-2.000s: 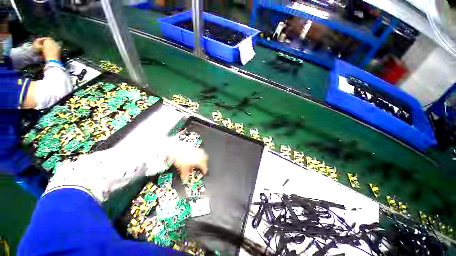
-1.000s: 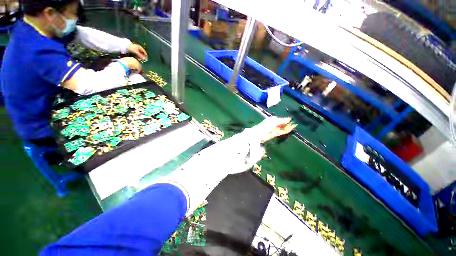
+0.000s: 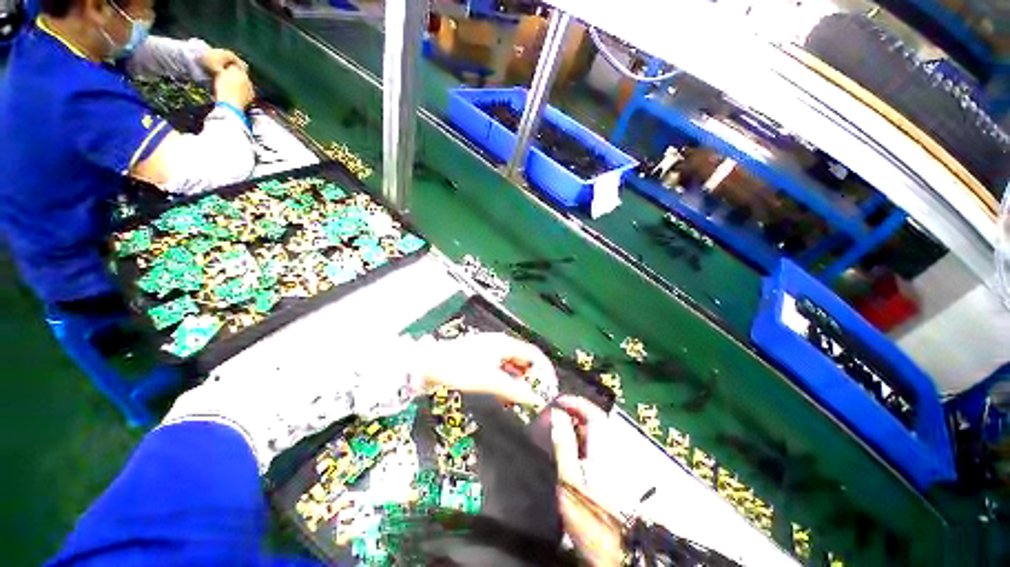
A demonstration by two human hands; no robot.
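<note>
My left hand [image 3: 504, 368], in a white sleeve cover, is over the far part of the black tray [image 3: 512, 460], fingers bent together. My right hand [image 3: 578, 443] is beside it at the tray's right edge, blurred, fingers curled. The fingertips almost meet; blur hides whether either hand holds a part. Green and yellow-gold circuit boards [image 3: 382, 471] lie in the left part of the tray. Black leads [image 3: 665, 545] lie on the white sheet [image 3: 665, 504] at the right, partly cut off by the lower edge.
The green conveyor belt [image 3: 709, 382] runs beyond the tray, with yellow-gold boards [image 3: 720, 482] along its near edge. A coworker [image 3: 83, 166] works at the left behind a board-filled tray [image 3: 255, 260]. Blue bins [image 3: 576, 188] and a metal post [image 3: 401, 111] stand beyond.
My left hand was over the boards, then stretched out above the belt, and is now back over the tray. My right hand has come into view beside it. The view has turned left since the first frame.
</note>
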